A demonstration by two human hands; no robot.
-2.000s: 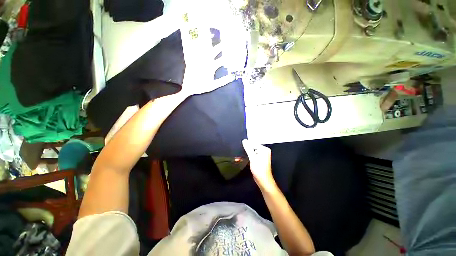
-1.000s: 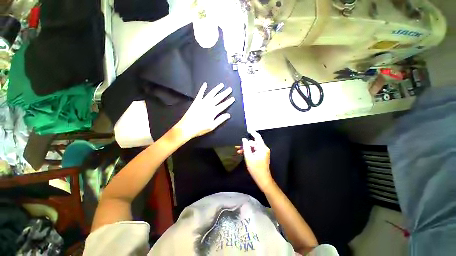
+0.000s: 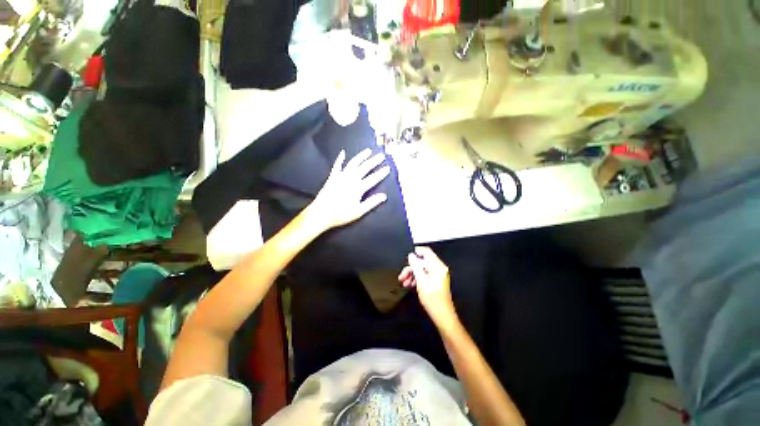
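A dark garment panel (image 3: 333, 241) lies on the white machine table, its straight right edge running up to the brightly lit needle area (image 3: 406, 137). My left hand (image 3: 354, 190) lies flat on the panel with fingers spread. My right hand (image 3: 425, 270) pinches the panel's lower right corner at the table's front edge. The cream sewing machine head (image 3: 542, 79) stands right of the needle. A pale oval guard (image 3: 343, 108) is left of the needle, over the cloth's upper end.
Black-handled scissors (image 3: 495, 185) lie right of the panel. An accessory tray (image 3: 621, 179) is at the table's right end. Black cloth (image 3: 142, 133) lies over green cloth (image 3: 125, 208) at left. A red object (image 3: 431, 13) is behind the machine. Blue-grey cloth (image 3: 708, 274) hangs at right.
My left hand has come back from near the needle to lie flat on the panel. My right hand stays at the corner. The view has shifted, showing more behind the machine.
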